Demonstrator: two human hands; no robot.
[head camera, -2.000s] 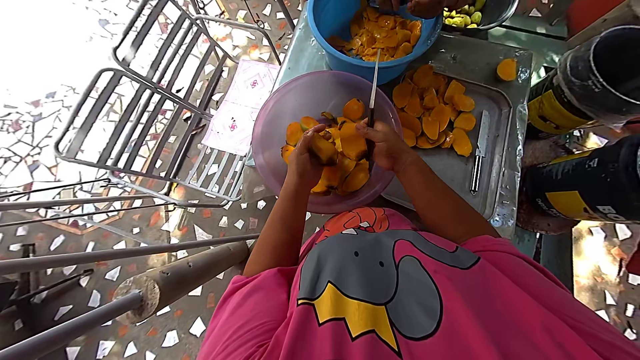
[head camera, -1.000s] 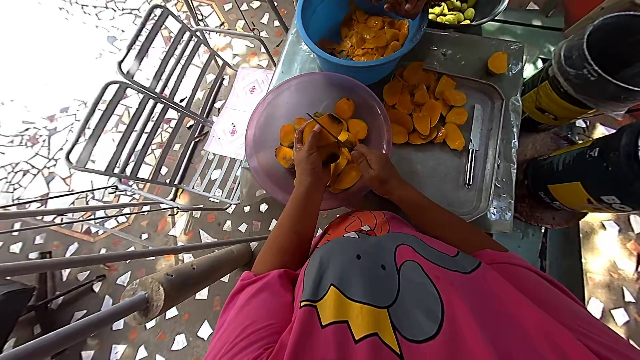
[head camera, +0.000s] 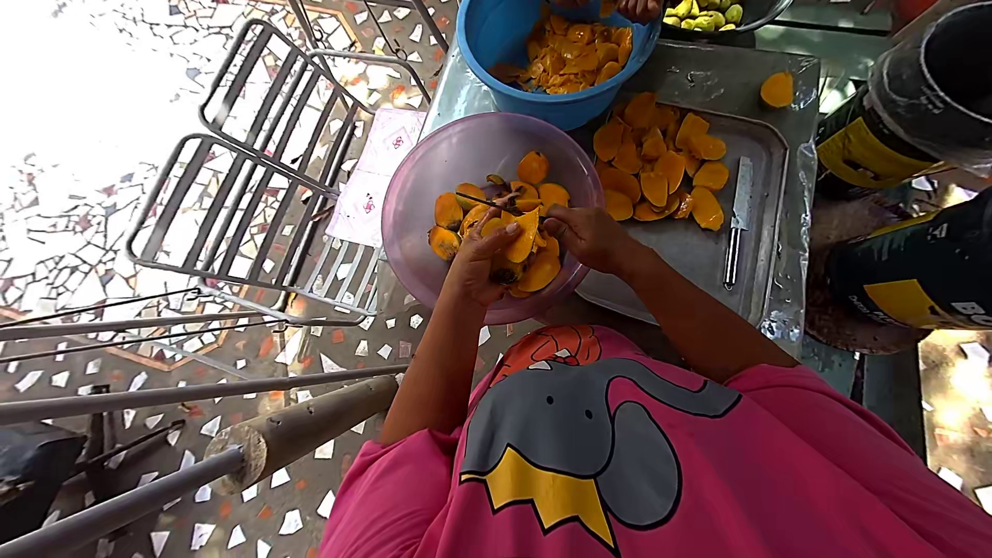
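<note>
My left hand (head camera: 482, 260) holds a piece of orange-fleshed fruit (head camera: 525, 236) over a translucent pink plastic bowl (head camera: 418, 178). My right hand (head camera: 585, 236) is closed on a knife (head camera: 487, 202), whose thin dark blade points left across the fruit. Its handle is mostly hidden in my fingers. Cut orange fruit pieces (head camera: 533, 167) lie in the bowl under and around both hands. To the right, a metal tray (head camera: 686, 267) bears a pile of orange slices (head camera: 653, 186) and a second knife (head camera: 737, 223) with a metal handle.
Another person's hands (head camera: 639, 9) are over a blue basin (head camera: 496, 89) of orange slices. Behind it stands a bowl of green fruit (head camera: 707, 14). One orange piece (head camera: 776, 90) lies beyond the tray. Black buckets (head camera: 914, 263) stand right; a metal rack-like chair (head camera: 232, 155) stands left.
The knife in my right hand pointed away from me two seconds ago; its blade now lies leftward across the fruit. My right hand has come down a little beside my left.
</note>
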